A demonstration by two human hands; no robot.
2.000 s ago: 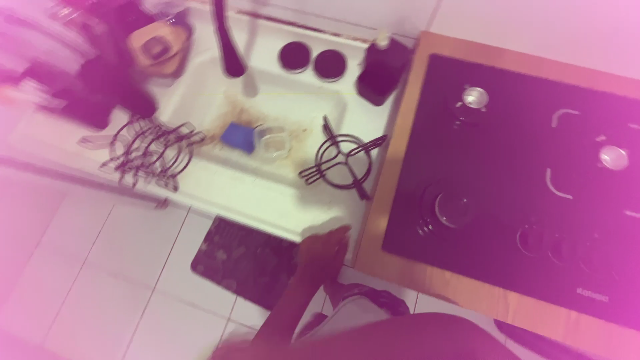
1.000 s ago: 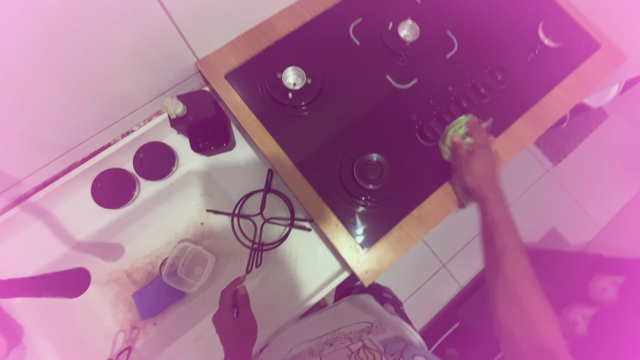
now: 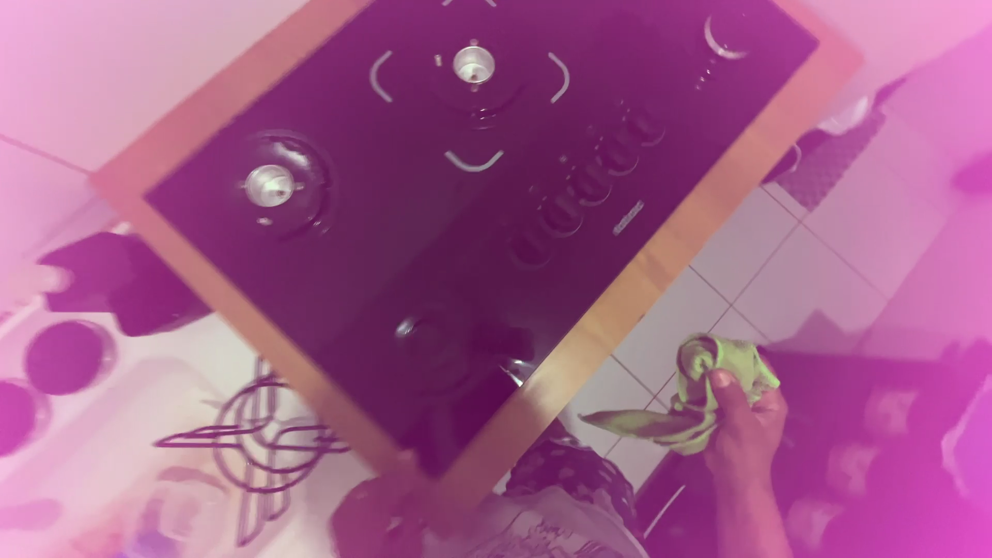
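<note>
My right hand point(image 3: 748, 422) grips a bunched green cloth point(image 3: 717, 380) in front of the cooktop's wooden edge, above the tiled floor. One end of the cloth hangs out to the left. My left hand point(image 3: 380, 515) is blurred at the near left corner of the wooden frame point(image 3: 620, 302); whether it holds anything cannot be told. The black glass cooktop point(image 3: 403, 248) has its burners bare of grates and a row of knobs near its front edge. A wire pan support point(image 3: 267, 434) lies on the sink edge, left of my left hand.
The white sink point(image 3: 116, 411) is at the left, with a clear plastic container point(image 3: 182, 508) blurred in it. Two round dark discs point(image 3: 70, 356) and a black dispenser point(image 3: 128, 279) stand behind. A dark surface with pale round shapes is at lower right, above the floor tiles point(image 3: 744, 256).
My right hand has moved off the cooktop's front edge with the green cloth. My left hand has moved from beside the pan support to the cooktop corner. The view has shifted right.
</note>
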